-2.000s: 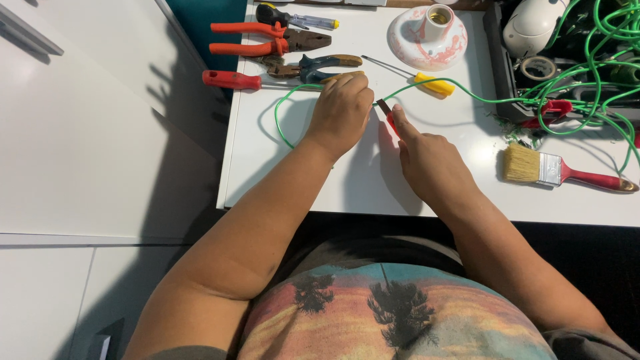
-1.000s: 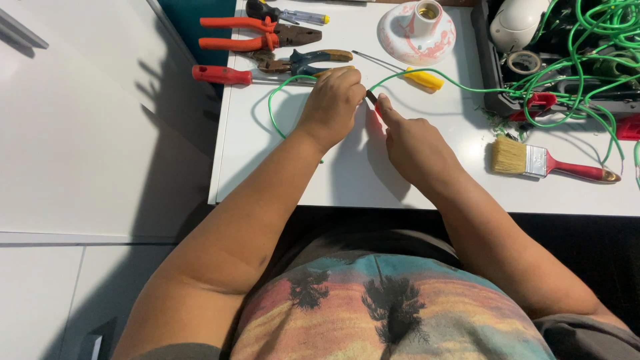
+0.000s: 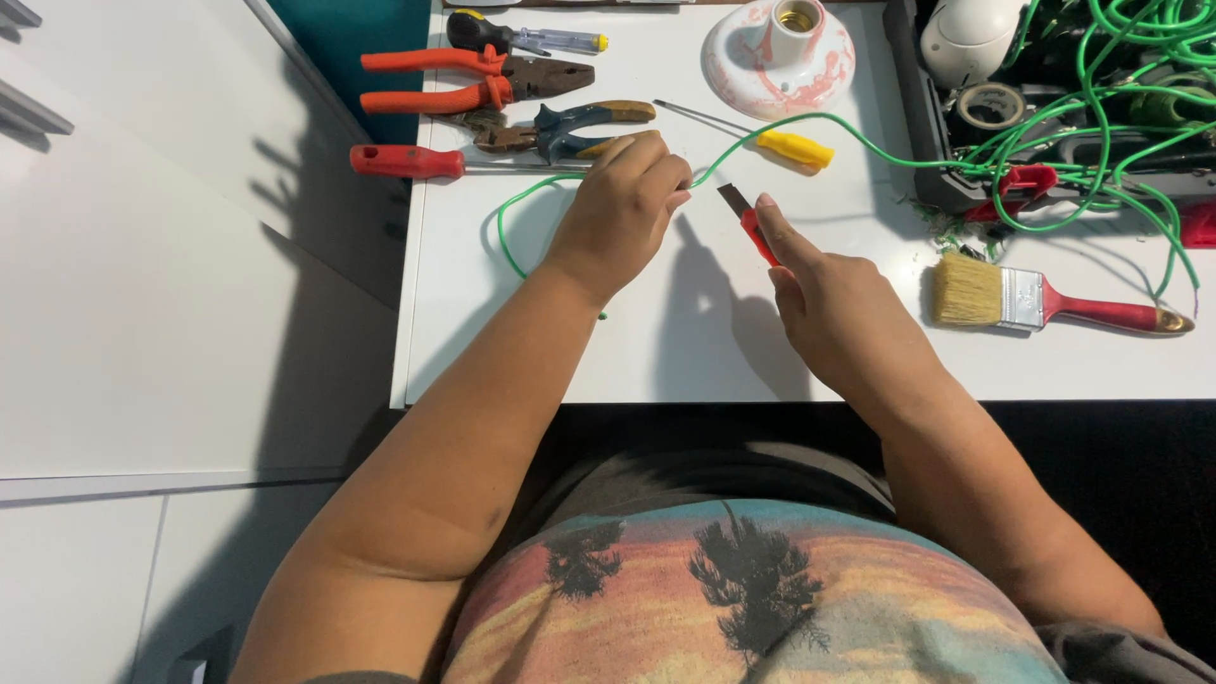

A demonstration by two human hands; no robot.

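Observation:
My left hand (image 3: 632, 209) is closed on a green insulated wire (image 3: 836, 118), which runs from it to the coil at the right. A loop of the wire shows left of the hand, and its end peeks out by my forearm. My right hand (image 3: 836, 294) holds a red snap-off utility knife (image 3: 757, 233), its blade pointing up and left, apart from the wire. The fingertips of my left hand are partly hidden. Just beyond that hand lie diagonal cutting pliers (image 3: 570, 131) with blue and yellow handles.
Orange-handled combination pliers (image 3: 484, 78), a voltage tester (image 3: 560, 41), a red screwdriver (image 3: 408, 161) and a yellow screwdriver (image 3: 796, 149) lie at the back. A paint-marked lamp holder (image 3: 779, 62) stands behind. At right are a black toolbox (image 3: 907, 85) and a paintbrush (image 3: 1021, 296).
My right hand with the knife has moved away from the left hand, and a gap now shows between the blade and the wire. My left hand still holds the wire.

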